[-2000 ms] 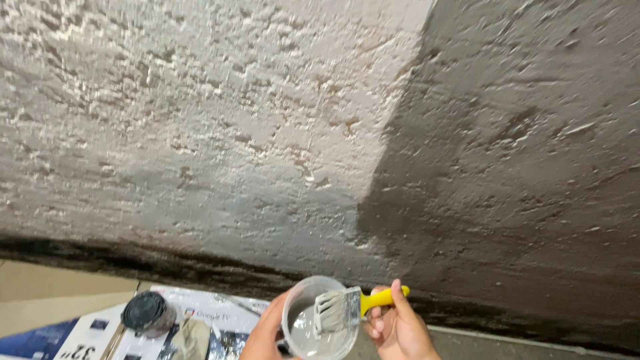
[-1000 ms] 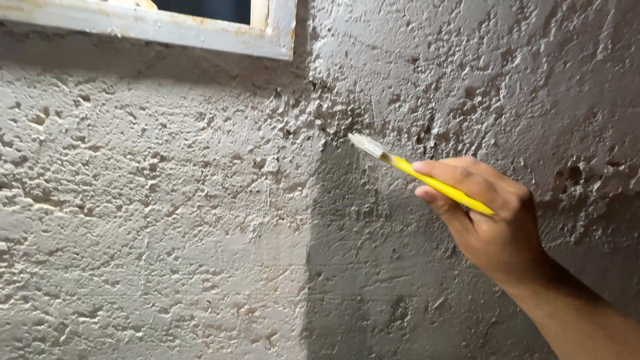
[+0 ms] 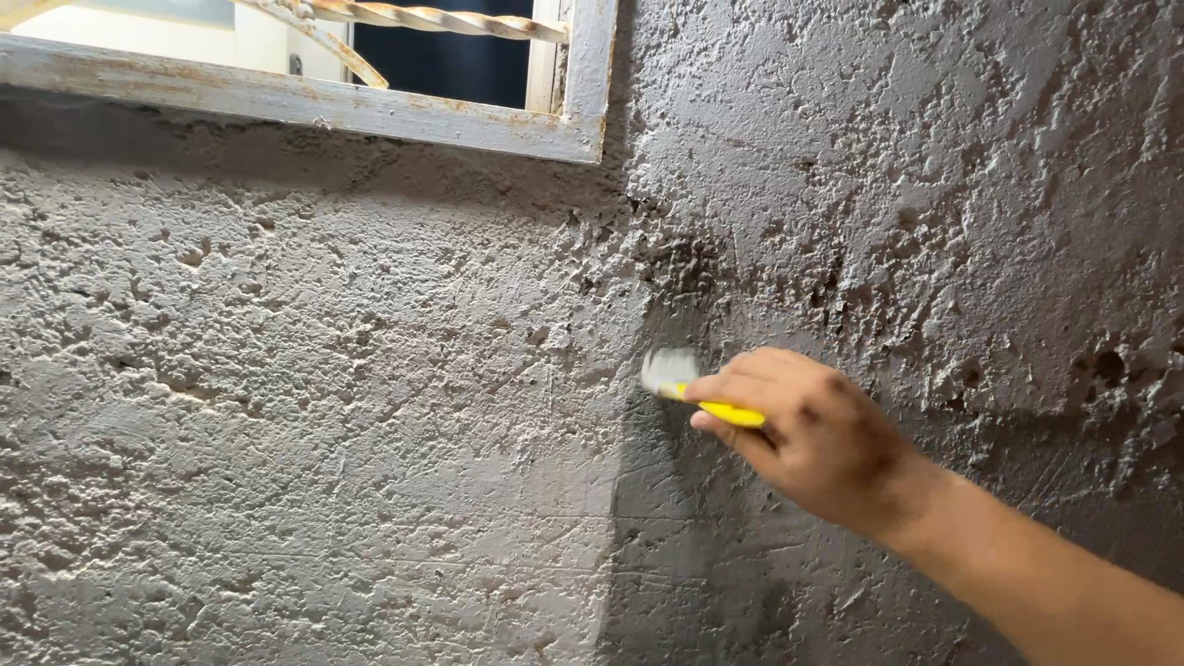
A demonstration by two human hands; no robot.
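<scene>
My right hand [image 3: 805, 425] grips the yellow handle of a flat paintbrush [image 3: 726, 412] right of the middle of the view. The brush's pale bristles point up and left, at the rough plaster wall [image 3: 370, 388]; they look slightly blurred, and whether they press on it I cannot tell. Around and under the brush the wall has a darker grey strip [image 3: 647, 555] with a fairly sharp left edge. A dark patch [image 3: 684, 268] lies on the wall above the bristles. My left hand is out of view.
At the upper left a white-painted, rusty metal window frame [image 3: 370, 116] juts from the wall, with a twisted metal bar [image 3: 444, 18] across its opening. Pits and raised lumps cover the wall surface.
The view has swung up from the wall's base, where my left hand held a clear plastic cup under the brush. Since one second ago, the brush has moved lower relative to the window frame.
</scene>
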